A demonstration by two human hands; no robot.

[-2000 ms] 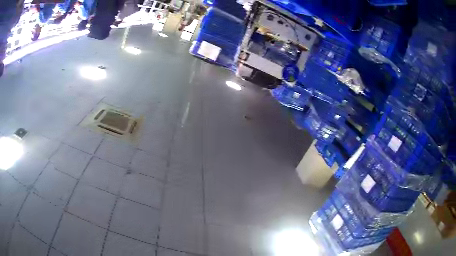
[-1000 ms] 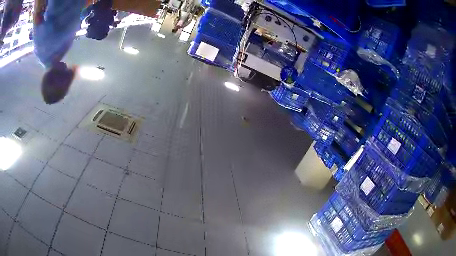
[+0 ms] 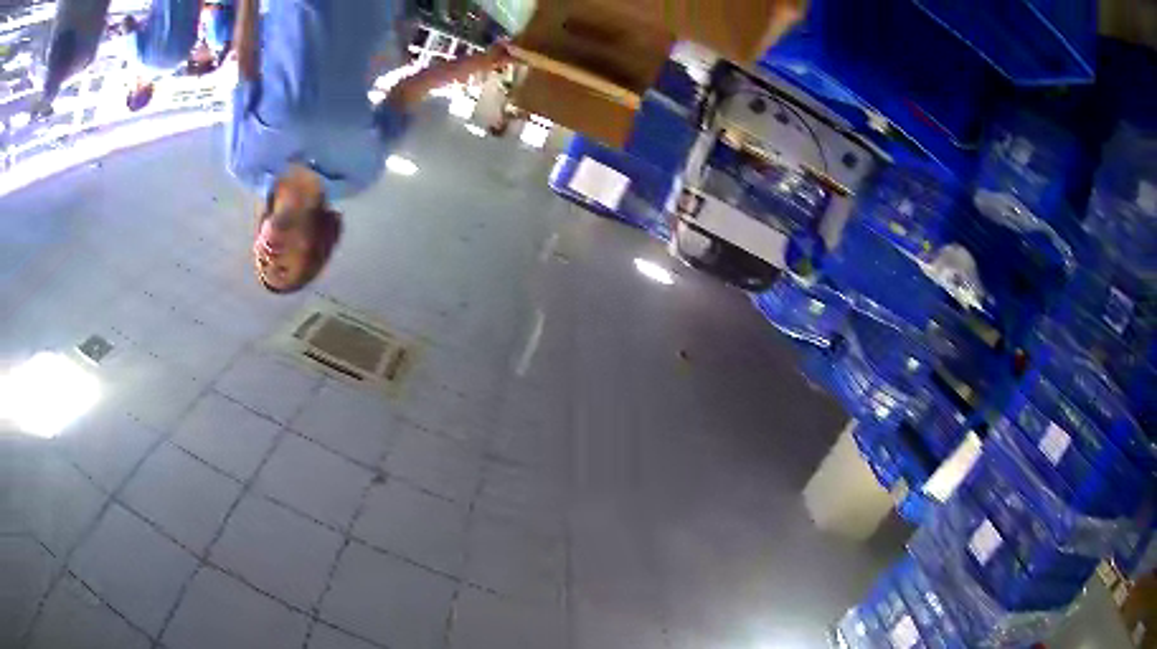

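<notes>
The picture is upside down. An open brown cardboard box [image 3: 577, 102] shows at the top edge, cut off by it. A person in light-blue workwear [image 3: 317, 95] reaches one arm out to the box's left side. A small blurred skin-toned patch, perhaps a hand, touches the top edge at the box's right end; I cannot tell whose it is. Neither of my hands can be clearly made out.
Film-wrapped blue crates [image 3: 996, 539] with white labels are stacked along the right. White-framed equipment [image 3: 736, 235] stands beside a blue stack. A pale carton [image 3: 848, 488] is among the crates. More people in blue are at the bright benches, top left. Tiled ceiling fills the lower left.
The person in light blue has moved right and shows more fully, with an arm at the box. The box has come into view at the top. The background has shifted right and slightly down.
</notes>
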